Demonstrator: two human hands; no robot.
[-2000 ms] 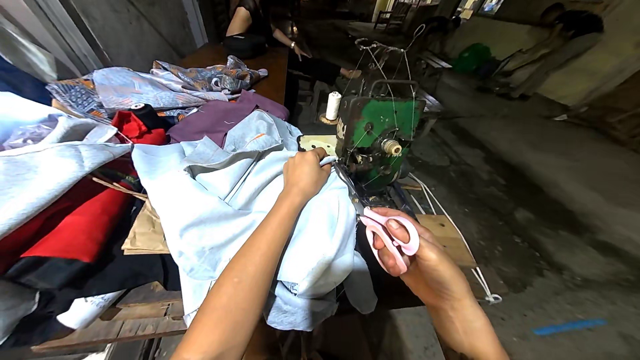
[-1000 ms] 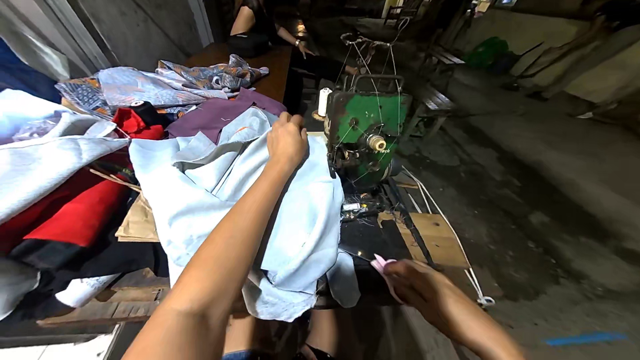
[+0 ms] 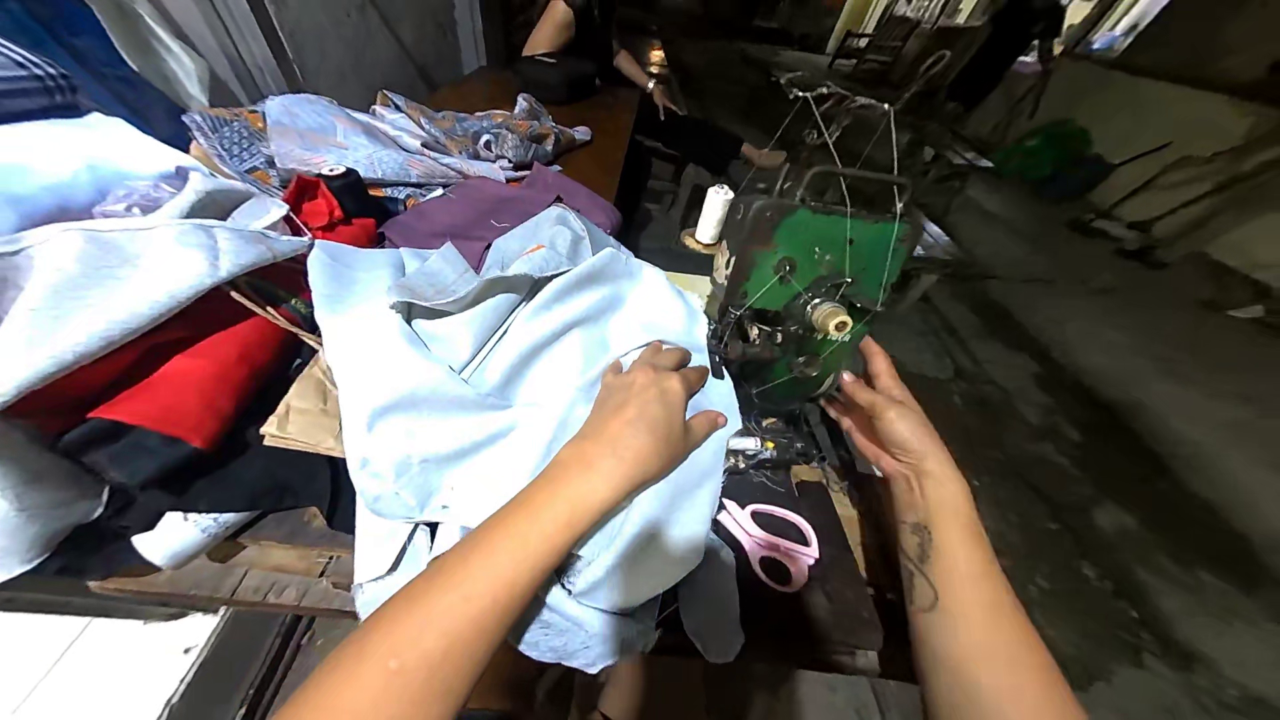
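My left hand (image 3: 648,415) lies on light blue fabric (image 3: 450,400) with its fingers spread a little, close to the needle side of a green sewing machine (image 3: 870,250). At the machine's lower right edge is my right hand (image 3: 885,415), its fingers apart and the fingertips near or against the casing; contact cannot be told. Pink-handled scissors (image 3: 785,545) rest on the dark table top, their blades hidden under the fabric. Behind the machine head stands a white thread spool (image 3: 713,214).
Purple cloth (image 3: 470,215), patterned cloth (image 3: 350,140) and red fabric (image 3: 200,370) are heaped at the left and back. Folded brown paper (image 3: 310,405) lies left of the blue fabric. A person's hand (image 3: 662,100) shows behind the table.
My right hand has let go of the pink scissors, now on the table, and has moved up to the machine's edge. My left hand has come down the fabric towards me.
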